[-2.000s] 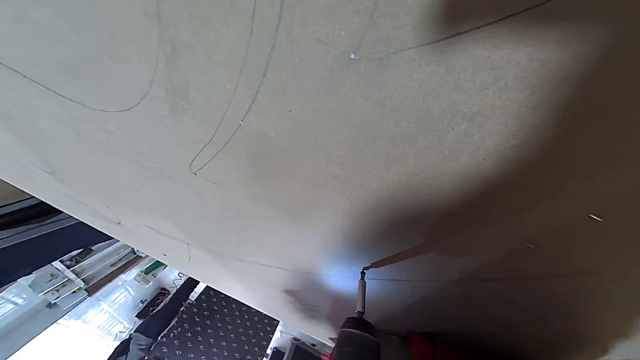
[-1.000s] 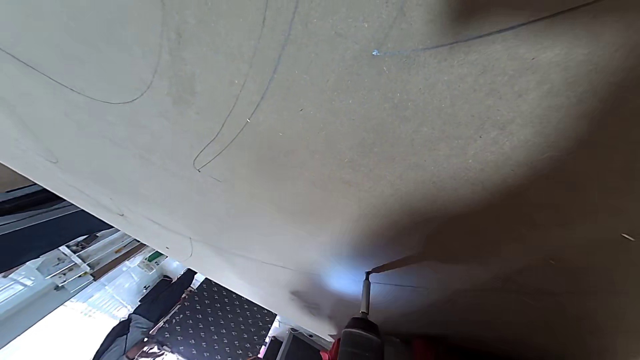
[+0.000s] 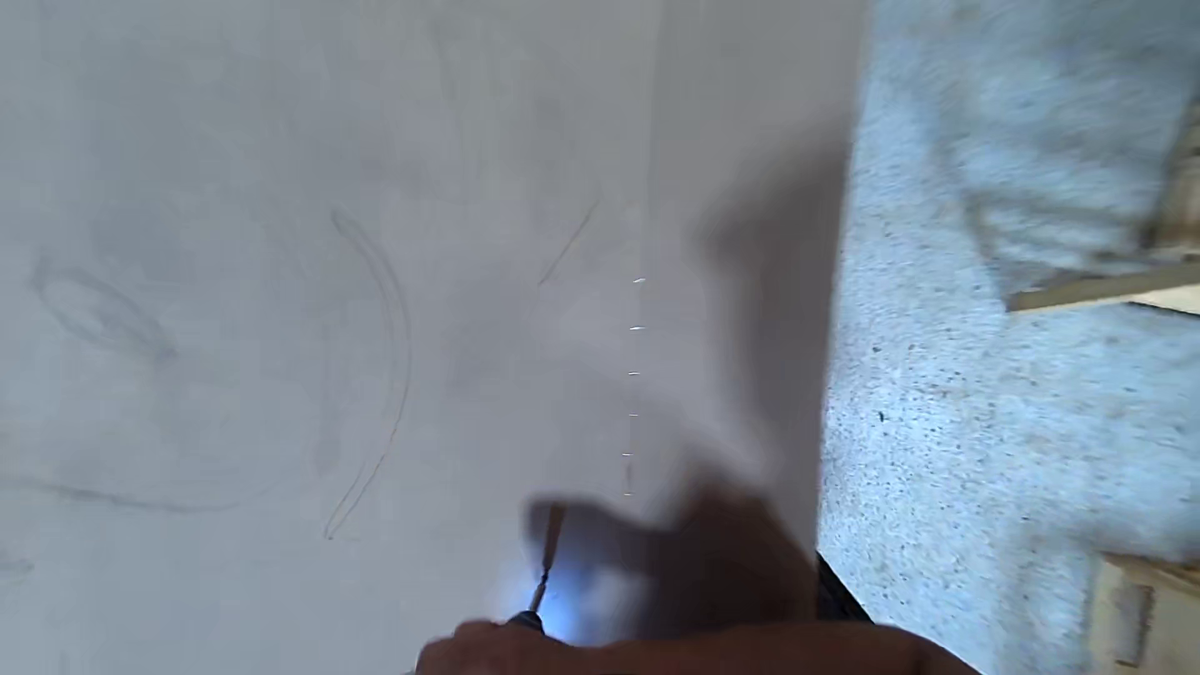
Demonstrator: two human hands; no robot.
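At the bottom, my right hand (image 3: 487, 649) is closed around a power driver (image 3: 527, 620), with the forearm reaching in from the lower right. Most of the tool's body is hidden by the hand and the frame's edge. A slim bit (image 3: 538, 595) points up from its nose, its tip at or close to the surface of a pale panel (image 3: 506, 375). The tool's lamp makes a bright bluish spot there, beside dark shadows. Curved pencil lines mark the panel, and several short staples (image 3: 637, 328) run in a line right of its middle. My left hand is not in view.
The panel's straight edge runs down the right side. Beyond it lies a speckled, light floor (image 3: 909, 375). A wooden strip (image 3: 1097, 289) reaches in at the upper right, and a wooden piece (image 3: 1146, 600) is at the lower right.
The view has swung strongly to another part of a pale surface, where the staples and speckled floor show. My right hand and forearm now show beside the driver.
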